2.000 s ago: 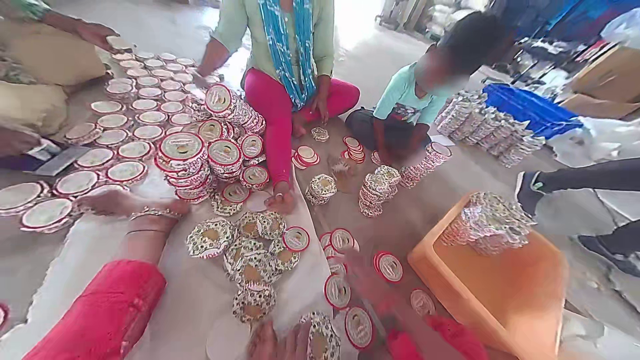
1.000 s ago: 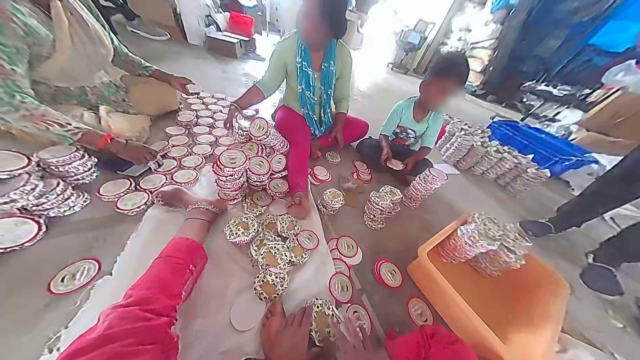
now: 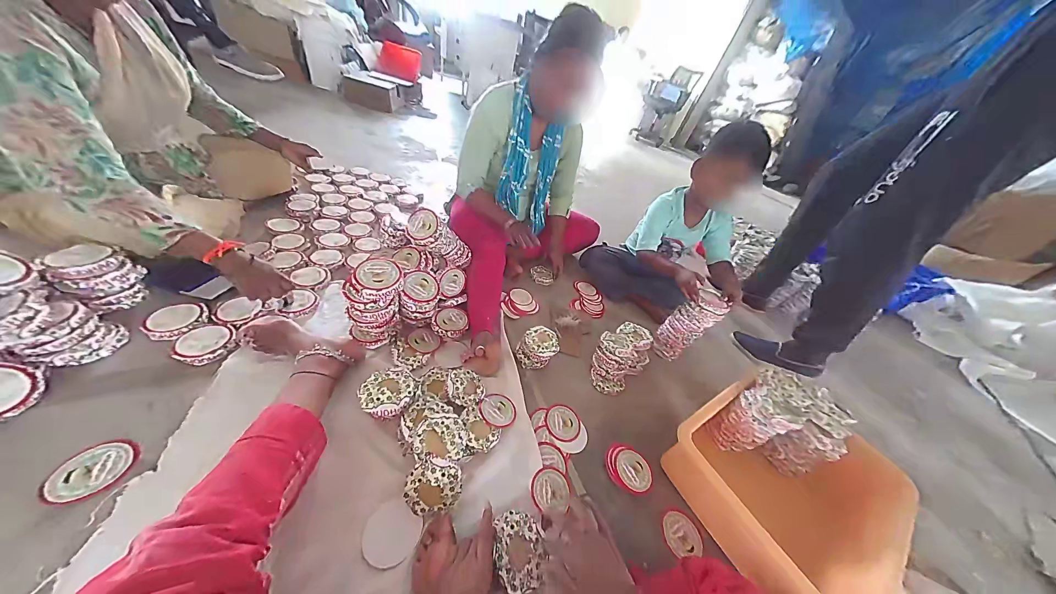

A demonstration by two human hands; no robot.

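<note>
At the bottom middle, a round patterned piece (image 3: 520,551) with a brown centre lies between my hands. My left hand (image 3: 454,557) rests at its left side, fingers apart; whether it grips the piece I cannot tell. My right hand (image 3: 584,551), blurred, touches or nearly touches its right side, beside a red-rimmed round label (image 3: 550,490). Just beyond my left hand lies a patterned disc (image 3: 432,487), with a cluster of similar discs (image 3: 439,437) behind it. A plain white disc (image 3: 392,535) lies on the white sheet (image 3: 322,528) left of my left hand.
An orange crate (image 3: 866,503) with patterned stacks (image 3: 780,421) stands at right. Stacked red-rimmed discs (image 3: 378,285) cover the floor beyond my outstretched leg (image 3: 239,487). Two people sit ahead, another works at left, and dark-trousered legs (image 3: 858,206) stand at right.
The person in dark trousers has moved in from the right edge. The seated person at right now has a hand at a stack of discs. The view has tilted upward since the earliest frame.
</note>
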